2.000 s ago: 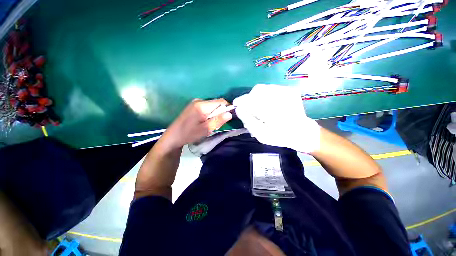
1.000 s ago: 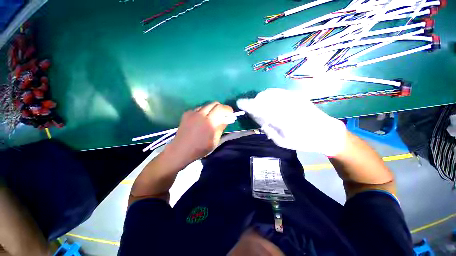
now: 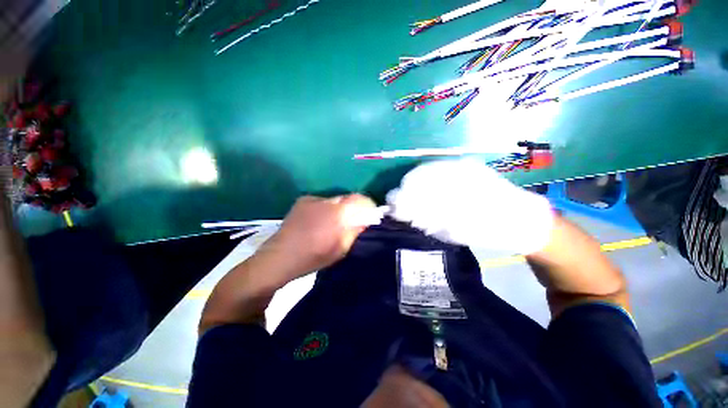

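My bare left hand (image 3: 315,231) is closed on thin white sleeving (image 3: 231,225); its free ends stick out to the left past the bench's front edge. My right hand (image 3: 471,203), in a white glove, is close to the right of it; its fingertips are at the sleeving's near end and are blurred by glare. Whether it grips wires is hidden. Just beyond the glove a harness with a red connector (image 3: 540,158) lies on the green bench, its white sleeve (image 3: 431,152) pointing left and some coloured wires running under the glove.
Sleeved harnesses (image 3: 551,60) with red connectors lie piled at the back right. Loose twisted wires (image 3: 263,29) lie at the back. A cluster of red connectors (image 3: 46,151) is at the left edge, beside a neighbouring person's arm (image 3: 20,303). Blue stools stand below the bench.
The red-connector harness has moved left, nearer the glove, and its white sleeve now points left. The sleeving in my left hand shows shorter ends. The neighbouring person's arm has moved up at the left.
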